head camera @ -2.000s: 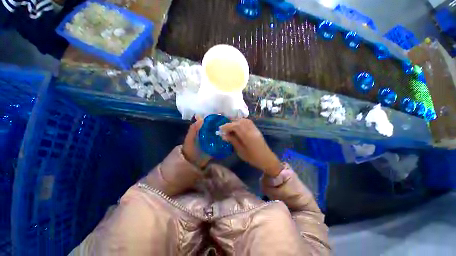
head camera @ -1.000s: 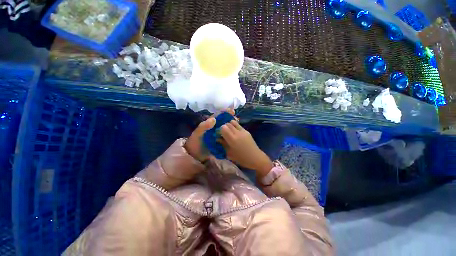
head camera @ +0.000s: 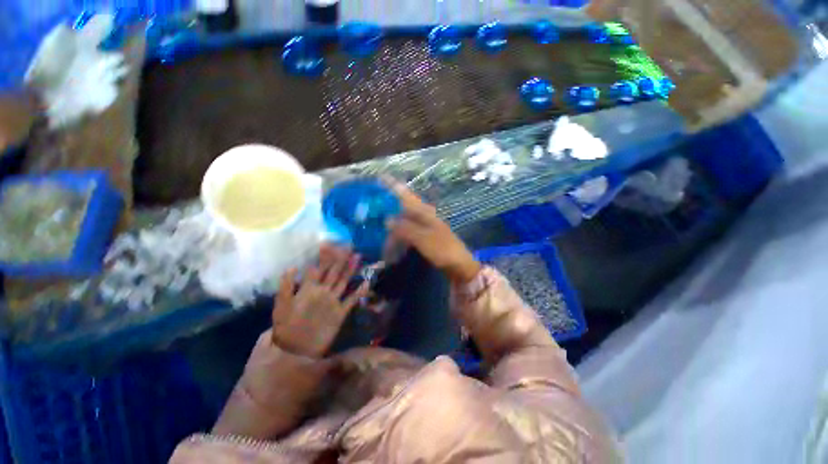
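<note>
A shiny blue round cup or dome (head camera: 361, 214) is at the bench edge, just right of the white tub (head camera: 254, 192) with pale yellow contents. My right hand (head camera: 424, 234) holds the blue item at its right side; the fingers are blurred. My left hand (head camera: 315, 301) is below and left of it, fingers spread, apart from the item and with nothing seen in it. White cloth (head camera: 252, 268) lies under and around the tub. Loose small white pieces (head camera: 156, 257) lie to its left.
The brown mesh belt (head camera: 231, 109) carries several blue items (head camera: 537, 92) along its far and right parts. A shallow blue tray (head camera: 107, 222) is at left, a large blue crate (head camera: 100, 408) below it, and a lower blue crate (head camera: 537, 285) below the bench at right.
The view has turned toward the right. The blue item has moved from between both hands over the lap up to the bench edge in my right hand. My left hand has let go and opened.
</note>
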